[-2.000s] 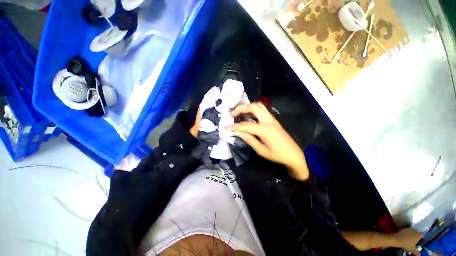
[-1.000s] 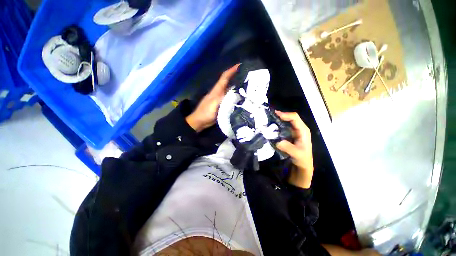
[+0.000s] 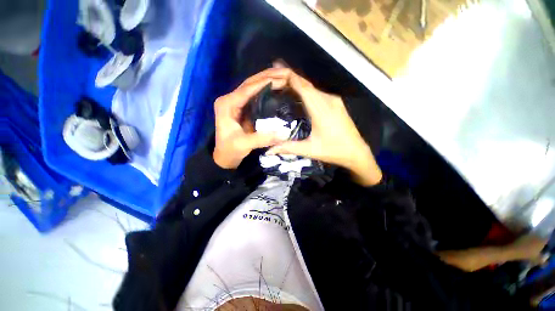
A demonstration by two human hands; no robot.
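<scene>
A black-and-white figurine [image 3: 277, 126] is over my lap, its black hair upward and its white face below the hair. My left hand [image 3: 238, 124] curves around the hair from the left, thumb near the face. My right hand [image 3: 335, 130] curves around from the right, thumb at the lower edge of the face. The fingertips of both hands meet above the hair. Below the thumbs, white parts and dark robe of the figurine show. Its back and the undersides of my fingers are hidden.
The large blue bin [image 3: 171, 121] at left holds hat-and-hair parts [image 3: 91, 135] and a pale liner sheet [image 3: 149, 103]. A second blue bin [image 3: 36, 203] is at far left. The metal bench [image 3: 468, 121] with a stained cardboard pad [image 3: 365, 27] is at right. Another person's forearm [image 3: 487, 254] shows lower right.
The figurine's head is now encircled by both hands, with the hair more toward the camera. My hands have moved together. The view has shifted, so the cup is out of frame.
</scene>
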